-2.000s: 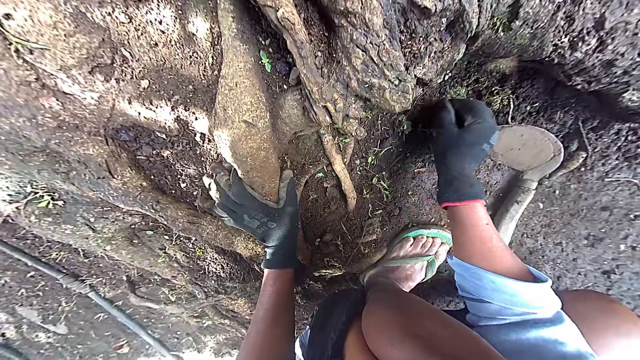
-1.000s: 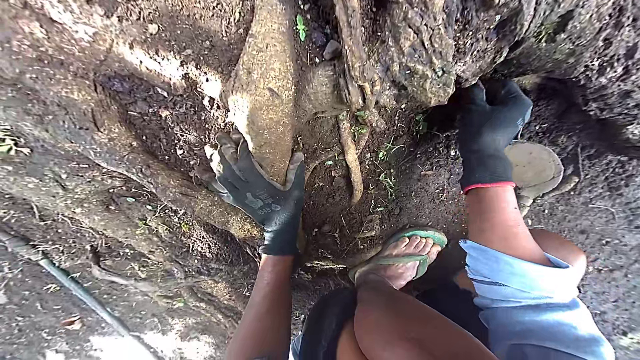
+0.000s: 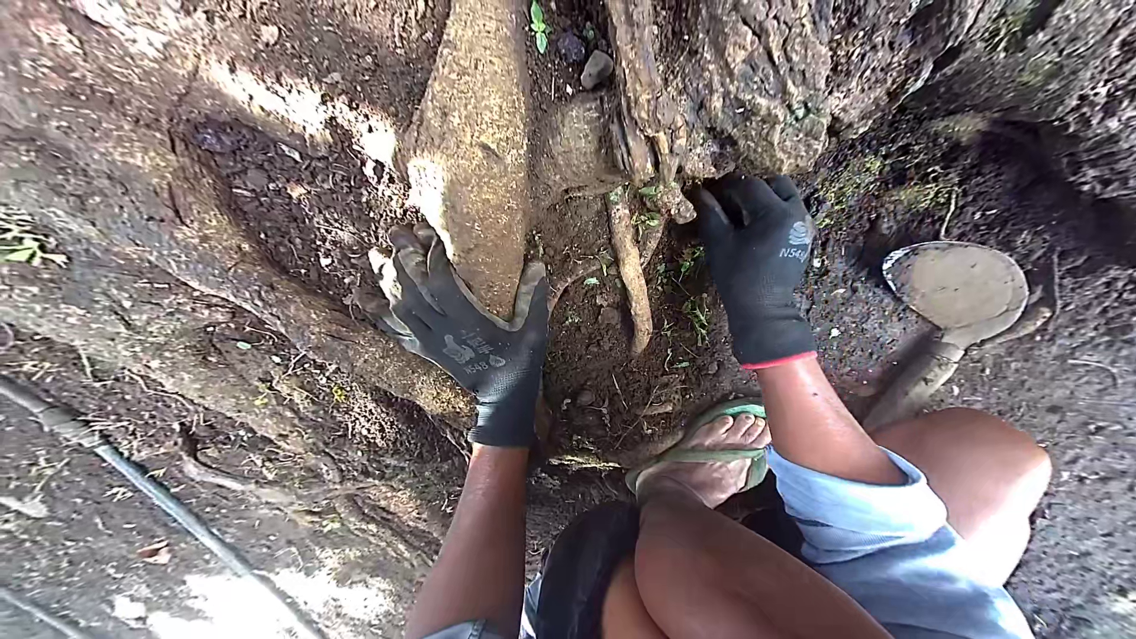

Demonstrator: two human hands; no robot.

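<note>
My left hand (image 3: pixel 475 342), in a dark knitted work glove, rests with spread fingers around the lower end of a thick tree root (image 3: pixel 484 169). My right hand (image 3: pixel 754 248), in a matching glove with a red cuff edge, reaches to the soil under the gnarled wood (image 3: pixel 763 80); its fingertips are partly hidden, and whether they hold anything cannot be seen. Between the hands a thin broken root (image 3: pixel 629 271) points down over dark soil (image 3: pixel 581 355) with small green weeds. Right of my right hand lies a round-bladed metal tool (image 3: pixel 958 286) with a wooden handle (image 3: pixel 916 382).
My foot in a green sandal (image 3: pixel 710 453) stands just below the soil patch, my bent knees beside it. A pipe or hose (image 3: pixel 169 501) crosses the ground at lower left. A long root ridge (image 3: pixel 293 324) runs left of my left hand. A small stone (image 3: pixel 596 69) lies near the top.
My right hand has moved left, away from the round-bladed tool, to the base of the gnarled wood by the thin root. My left hand remains on the thick root.
</note>
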